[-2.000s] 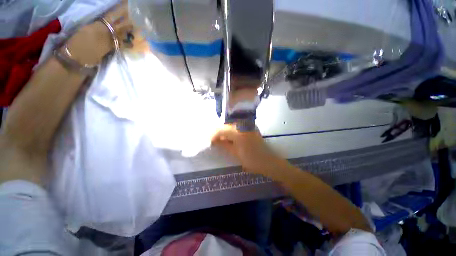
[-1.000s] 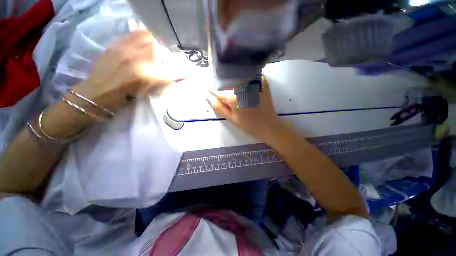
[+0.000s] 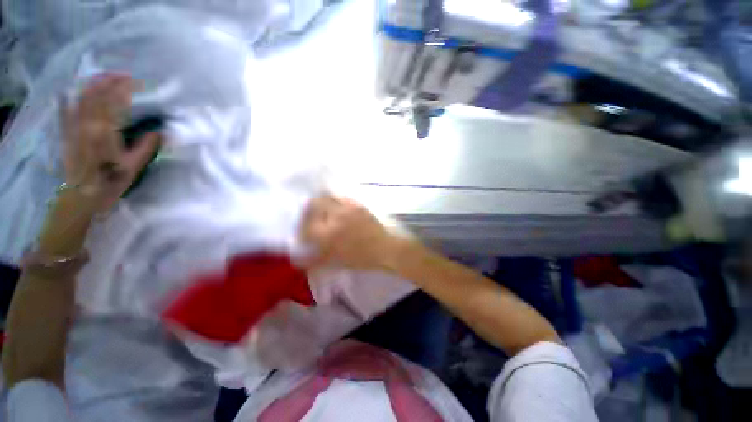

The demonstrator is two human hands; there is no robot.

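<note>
A large white garment piece [image 3: 198, 173] lies over the left of the table and hangs towards the lap, blurred. A red fabric part [image 3: 239, 297] shows on its lower side. My right hand [image 3: 342, 231] is closed on the white cloth near the table's front edge. My left hand [image 3: 103, 144] is over the white cloth at the far left, fingers spread, blurred. A dark green patch [image 3: 142, 152] shows beside its thumb. The sewing machine head [image 3: 486, 62] is at the upper right, away from both hands.
The white machine table [image 3: 495, 161] has a grey front edge [image 3: 486, 233]. Dark snips [image 3: 614, 198] lie blurred at its right. A purple cloth strip [image 3: 524, 66] hangs on the machine. A blue crate [image 3: 651, 354] with white and red pieces stands below right.
My hands have left the needle area. The left hand moved further left; the right moved left and now grips white cloth. The red part has come to the lap side. The view has shifted.
</note>
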